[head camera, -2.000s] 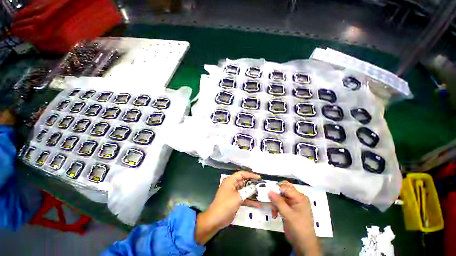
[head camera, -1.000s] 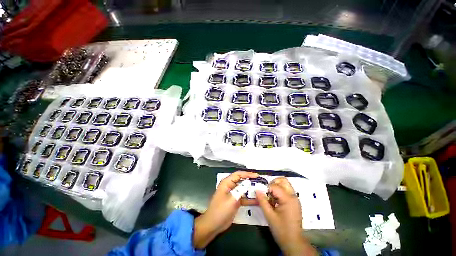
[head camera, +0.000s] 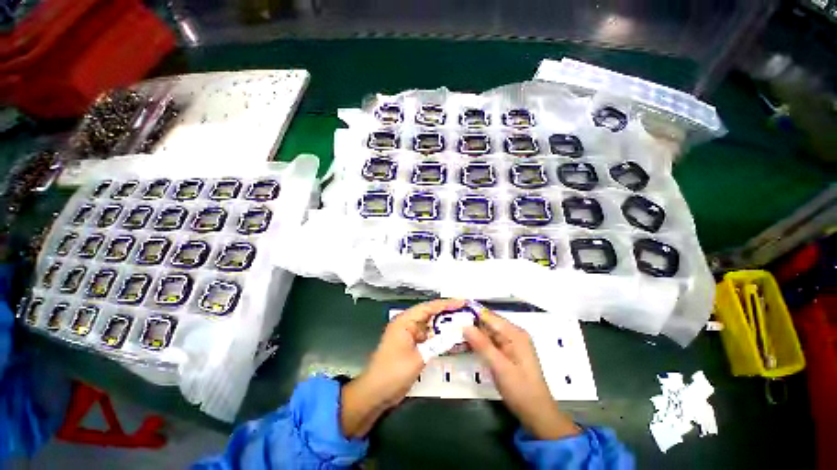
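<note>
My left hand (head camera: 396, 356) and my right hand (head camera: 507, 353) meet over a white sheet (head camera: 569, 365) with small dark marks. Between their fingers they hold a dark, rounded watch housing (head camera: 458, 317) with a white piece (head camera: 442, 343) against it. My left fingers grip its left side. My right thumb lies on it from the right; the fingers hide much of it. The right tray (head camera: 642, 317) holds rows of silver-rimmed and plain black housings. The left tray (head camera: 216, 372) holds silver-rimmed housings.
White paper scraps (head camera: 681, 408) lie at the right. A yellow bin (head camera: 762, 323) holds slim items. A white board (head camera: 248, 106) with loose metallic parts (head camera: 121, 126) is at the upper left, below a red crate (head camera: 83, 46). A pale stacked block (head camera: 629, 90) lies behind the right tray.
The view has shifted, so the trays sit further left. My hands stay together over the sheet; the right thumb and fingers have shifted on the housing and white piece.
</note>
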